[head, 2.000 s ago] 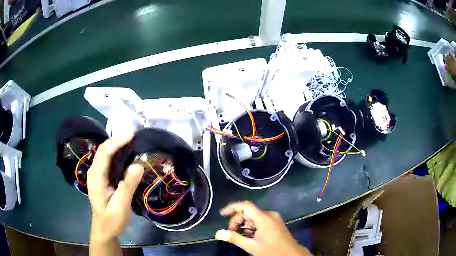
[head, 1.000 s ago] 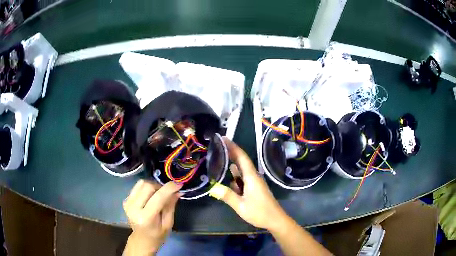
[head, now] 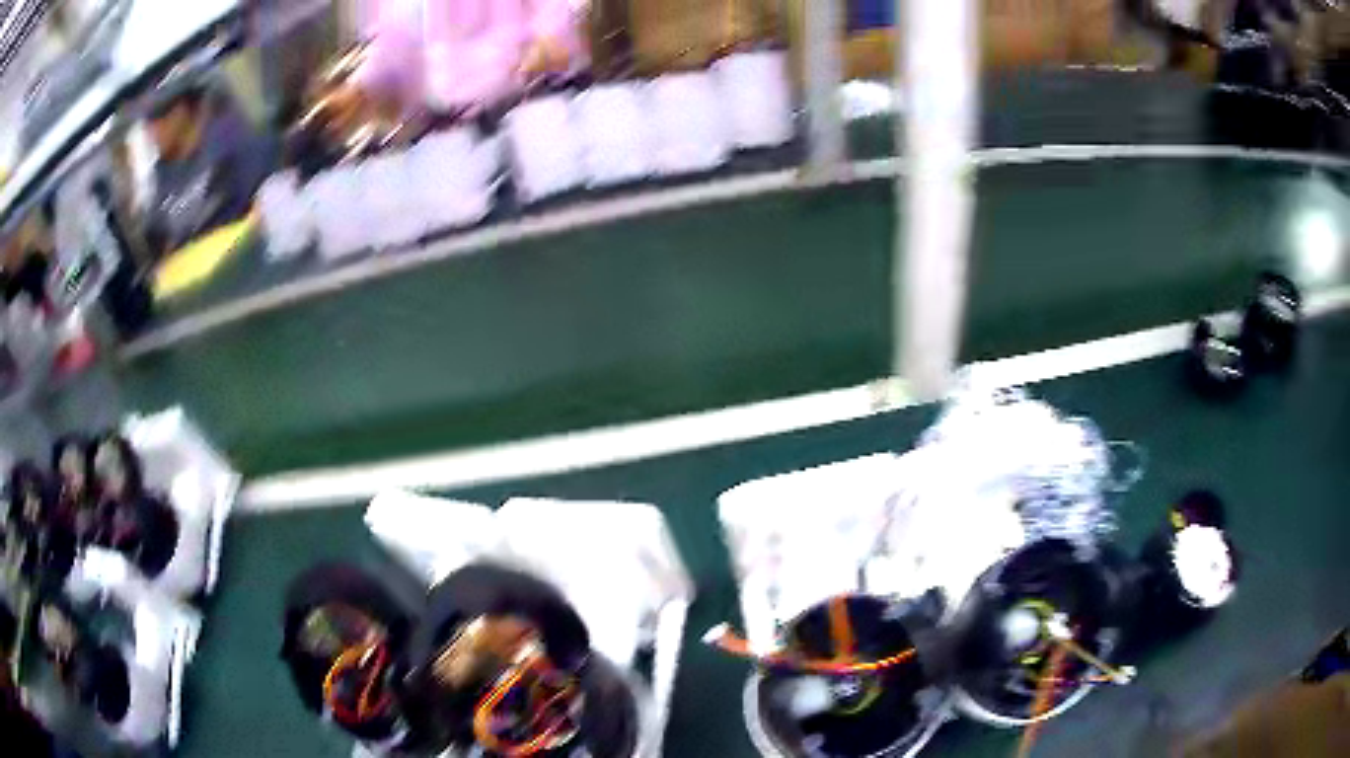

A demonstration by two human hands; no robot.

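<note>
No hand is in view. Nearest in front of me, at the lower edge of the blurred head view, stand two wired camera units: a black camera head with orange wires and a larger black camera head with an orange wire loop, partly cut off below. To their right are an open black base housing with orange wires across it and another open base housing with wires hanging out. White mounting brackets stand behind the units.
A tangled white string pile lies behind the right housings. A small black head part lies right. More white units stand left. A white post rises behind the bench edging. People and white boxes are beyond. A brown carton is lower right.
The view has tilted up, so the units now sit lower and the far side shows. Both hands, which were at the larger wired unit, are out of the picture.
</note>
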